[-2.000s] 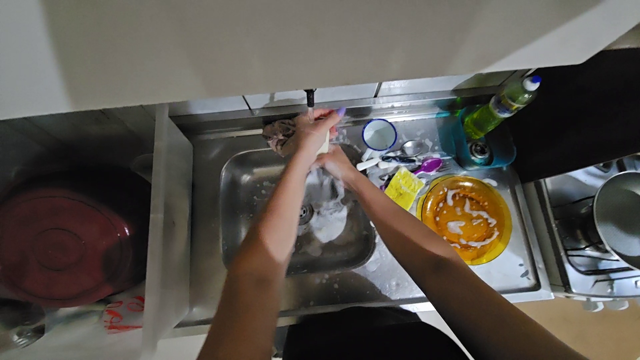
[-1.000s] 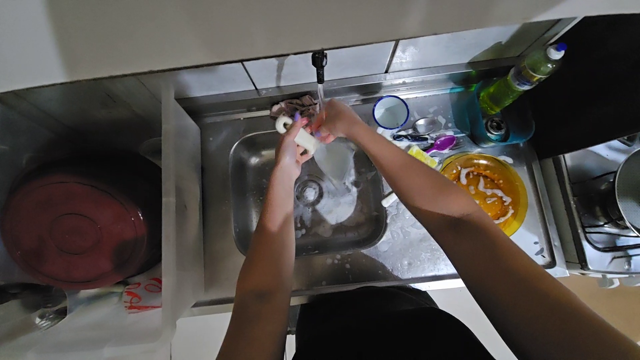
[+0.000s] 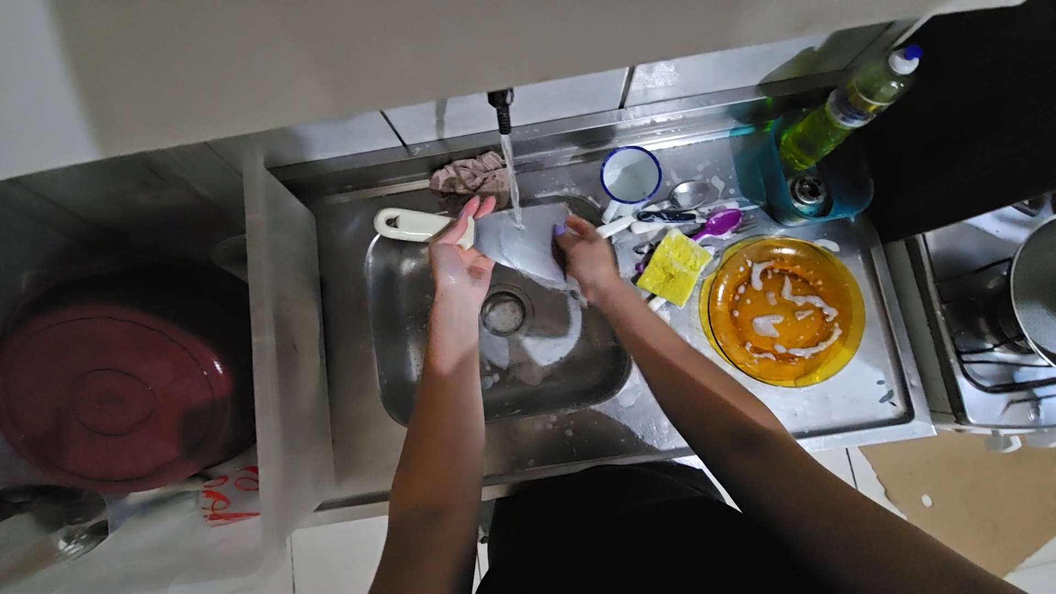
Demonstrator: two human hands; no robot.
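A broad-bladed utensil with a white handle (image 3: 412, 224) lies roughly level across the sink, its grey, wet blade (image 3: 521, 243) under the tap's stream. My left hand (image 3: 464, 257) holds it where handle and blade meet, palm partly upward. At the blade's other end, my right hand (image 3: 589, 257) has its fingers and thumb on the edge. Water runs from the black tap nozzle (image 3: 501, 107) onto the blade. Below is the steel sink basin (image 3: 412, 355) with suds and a round drain (image 3: 503, 313). The far fingertips of the right hand are partly hidden.
Behind the basin lies a crumpled cloth (image 3: 472, 175). To the right are a white enamel mug (image 3: 631, 175), several utensils including a purple spoon (image 3: 723, 223), a yellow sponge (image 3: 675, 267), a soapy amber plate (image 3: 784, 313) and a green bottle (image 3: 841, 111). A translucent bin wall (image 3: 289, 355) borders the left.
The utensil's blade has turned from hanging downward to lying across the stream. My left hand has shifted from the handle toward the blade, and my right hand has moved to the blade's far end.
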